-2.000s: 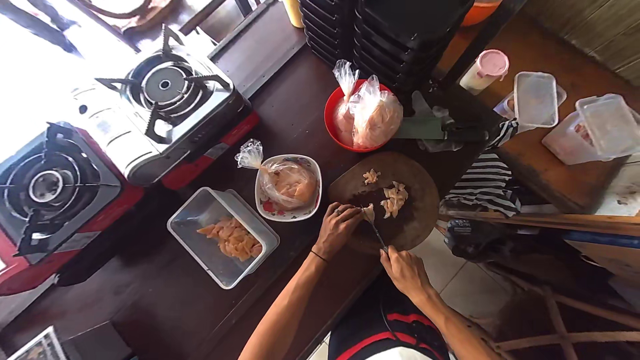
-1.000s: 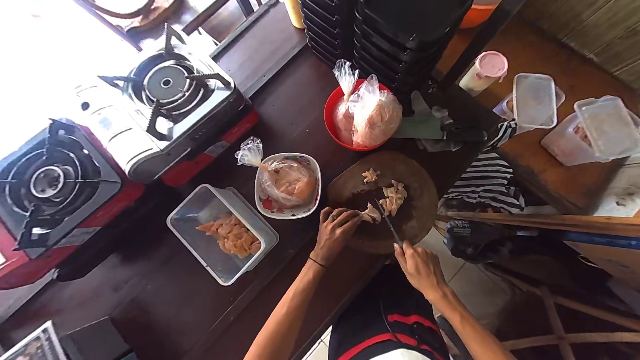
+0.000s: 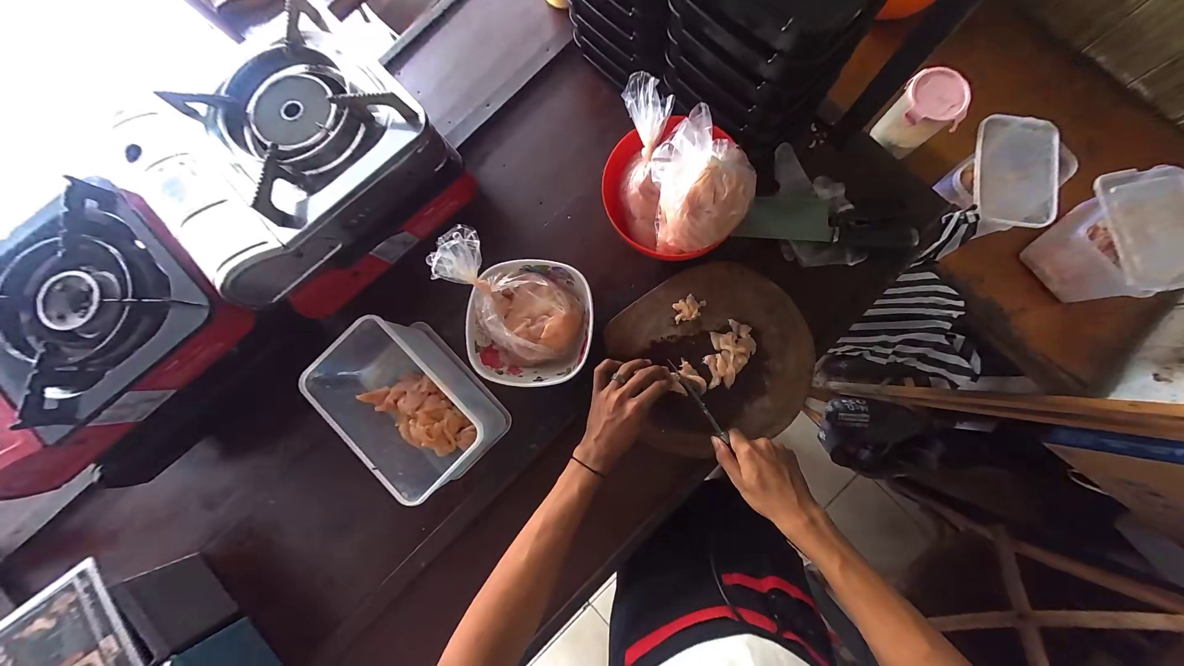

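Observation:
My right hand (image 3: 764, 476) grips a knife (image 3: 705, 410), its blade angled over a round wooden chopping board (image 3: 782, 370). Fingers of my left hand (image 3: 622, 407) press a piece of raw meat (image 3: 686, 377) at the board's left side, beside the blade tip. Cut meat pieces (image 3: 731, 353) lie in a pile just beyond, and a small piece (image 3: 688, 308) sits apart near the far edge. Left of the board, a floral bowl (image 3: 584, 305) holds a tied plastic bag of meat (image 3: 532, 319). A clear plastic container (image 3: 347, 407) with meat strips (image 3: 424, 414) stands farther left.
A red bowl (image 3: 618, 211) of bagged meat stands beyond the board, beside a cleaver (image 3: 786, 218). Stacked black trays (image 3: 731, 55) rise behind. Two portable gas stoves (image 3: 319, 120) (image 3: 102, 305) occupy the left. Lidded containers (image 3: 1017, 171) and a striped cloth (image 3: 911, 319) are at the right.
The knife and my right hand have shifted slightly about the board, while my left hand stays at its left side. The bowls and the container have not moved.

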